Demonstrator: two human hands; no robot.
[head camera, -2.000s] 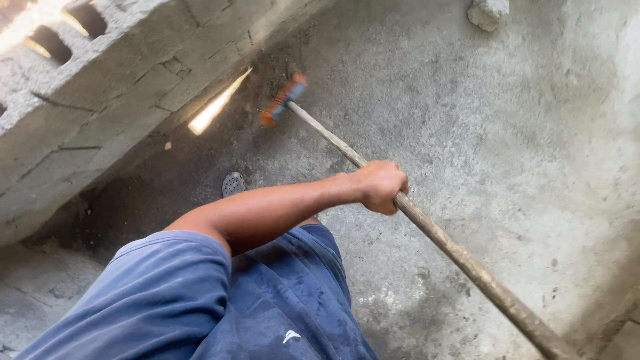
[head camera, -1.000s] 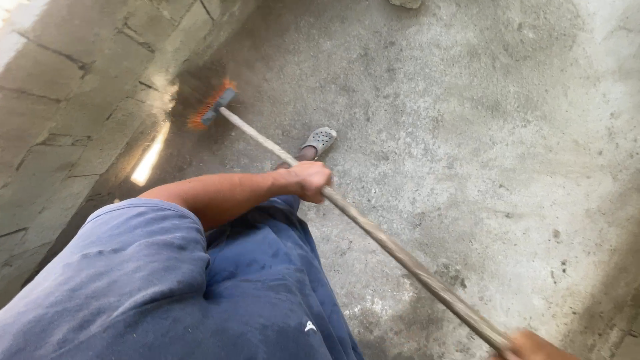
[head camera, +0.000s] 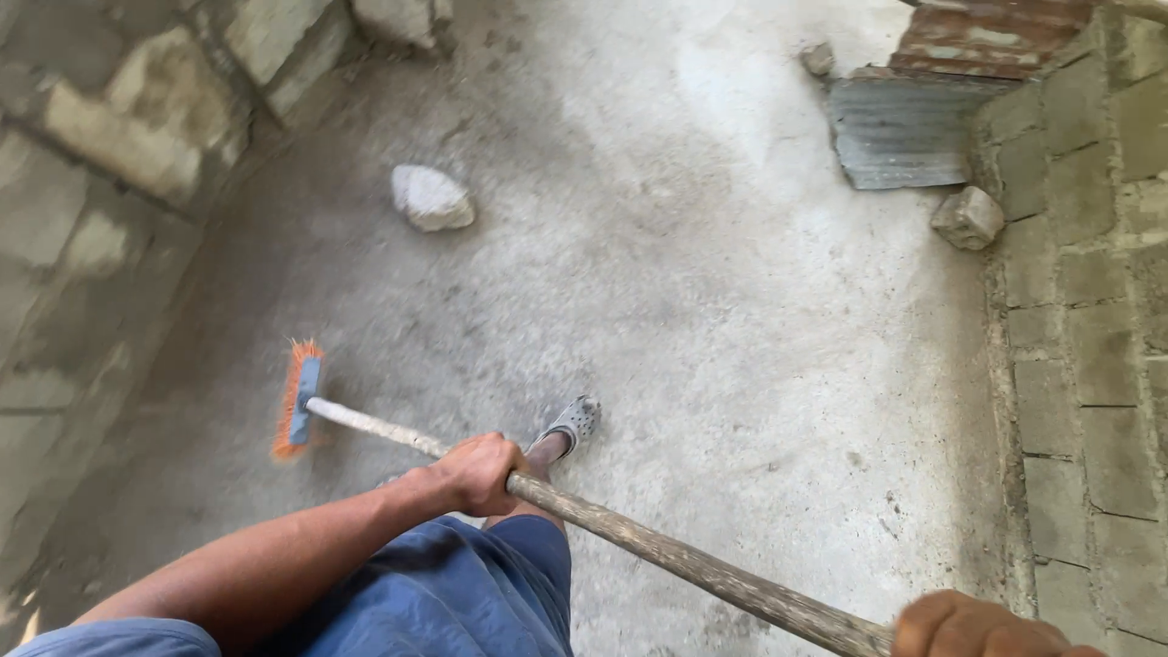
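Observation:
My left hand (head camera: 482, 474) is closed around the middle of a wooden broom handle (head camera: 657, 547), in front of my body. At the bottom right edge, partly cut off, my right hand (head camera: 981, 625) grips the handle's upper end. The handle slants down to a push broom head (head camera: 305, 401) with a blue-grey block and orange bristles, which is at the concrete floor on the left. A grey clog (head camera: 575, 424) is on my foot, just beyond my left hand.
A pale rock (head camera: 432, 198) lies on the concrete floor (head camera: 693, 310). Rough block walls stand at left (head camera: 55, 301) and right (head camera: 1072, 365). By the right wall are a corrugated metal sheet (head camera: 903, 132), a rusty sheet (head camera: 990, 36) and another rock (head camera: 969, 218). A further block (head camera: 397, 18) sits at the top left.
The view has swung, showing more floor and the right wall. The broom head now appears farther from the left wall. My right hand, unseen two seconds ago, is in view on the handle.

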